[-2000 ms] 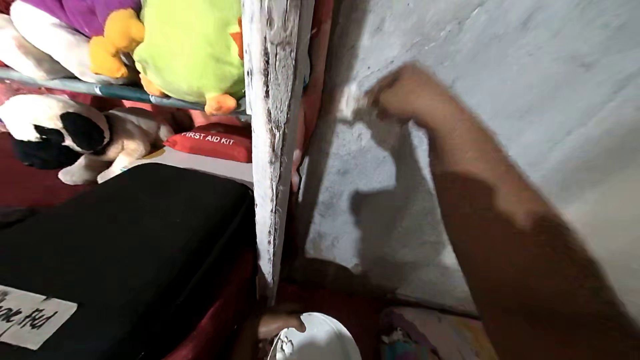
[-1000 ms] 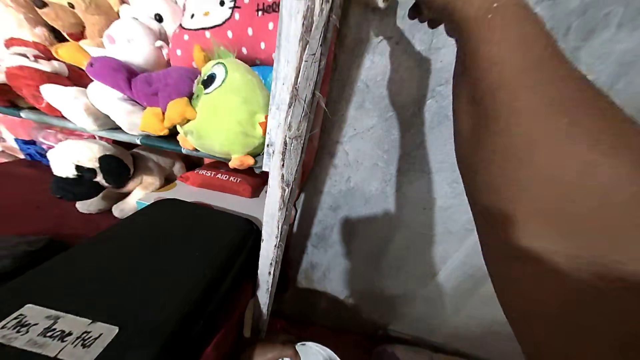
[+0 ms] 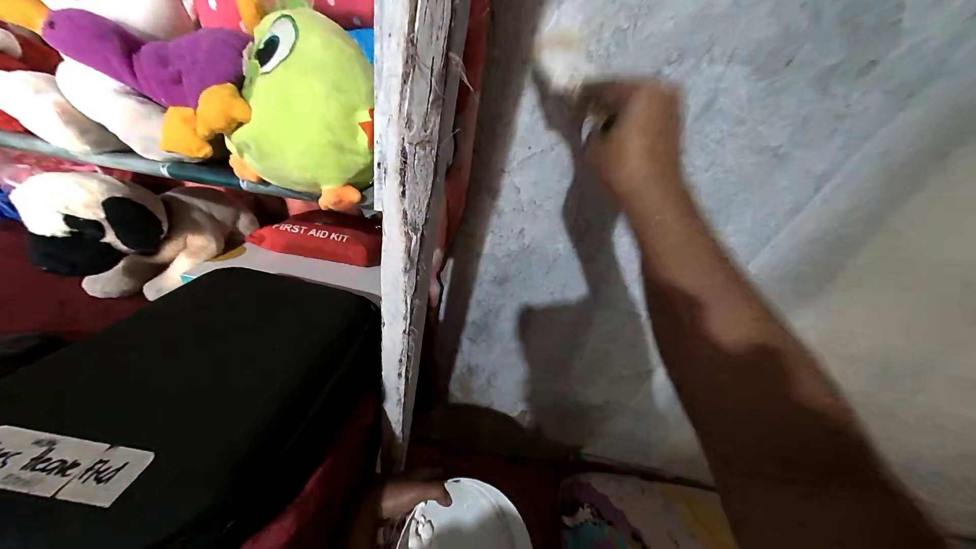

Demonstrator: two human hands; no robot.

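Observation:
My right hand (image 3: 637, 133) is raised against the grey wall (image 3: 732, 84), its fingers closed on a pale, blurred tool whose light end touches the wall; it looks like a brush, though the blur hides its exact kind. At the bottom, low beside the post, my left hand (image 3: 415, 496) grips the rim of a round white container or lid (image 3: 473, 518) with white matter on it. The lower part of that container lies outside the view.
A worn white wooden post (image 3: 415, 229) stands left of the wall. Beyond it are a shelf with plush toys (image 3: 305, 114), a plush dog (image 3: 122, 221), a red first aid kit (image 3: 324, 238) and a black case (image 3: 198, 366). Patterned fabric (image 3: 640, 503) lies at the wall's foot.
My right hand, at the top edge of the view one second ago, now shows fully against the wall. More of the white container shows than one second ago. The view has shifted.

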